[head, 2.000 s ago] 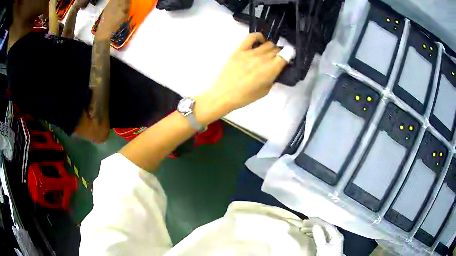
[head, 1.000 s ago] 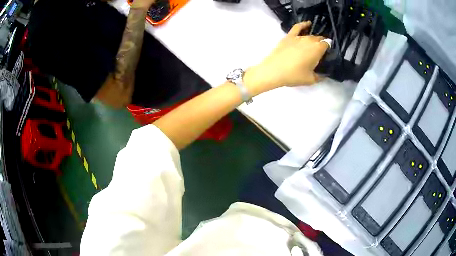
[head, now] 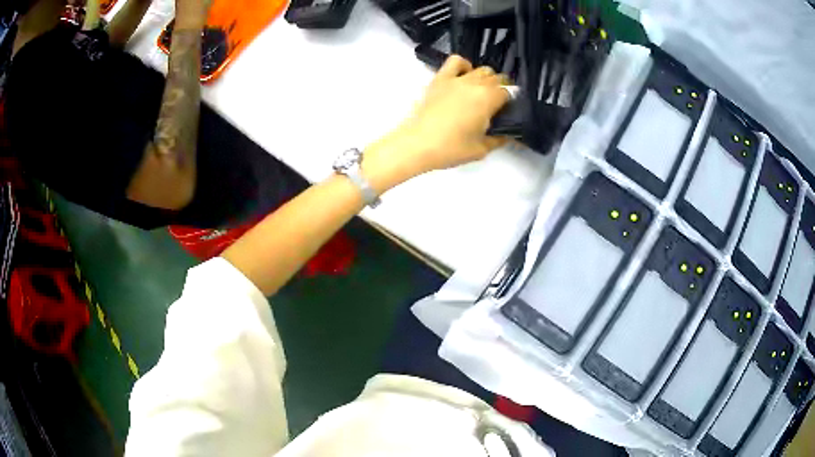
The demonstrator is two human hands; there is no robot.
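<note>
My bare left hand, with a watch at the wrist and a white band on one finger, reaches over the white bench. Its fingers are curled around the near edge of a fanned heap of black frames; the fingertips are partly hidden among them. The heap is partly blurred. A pale tray at the right holds black frames with yellow dots, one per pocket, in two rows. My right hand is not clearly visible; only pale cloth shows at the bottom edge.
A co-worker's tattooed arm is at an orange bin with dark parts. A black part lies on the white bench. Whitish sheets are beyond the tray. Red stools stand on the green floor.
The view has shifted, first one way and then back. My left hand stays at the heap of frames. The white-gloved right hand, seen earlier at the bottom, has dropped out of clear view.
</note>
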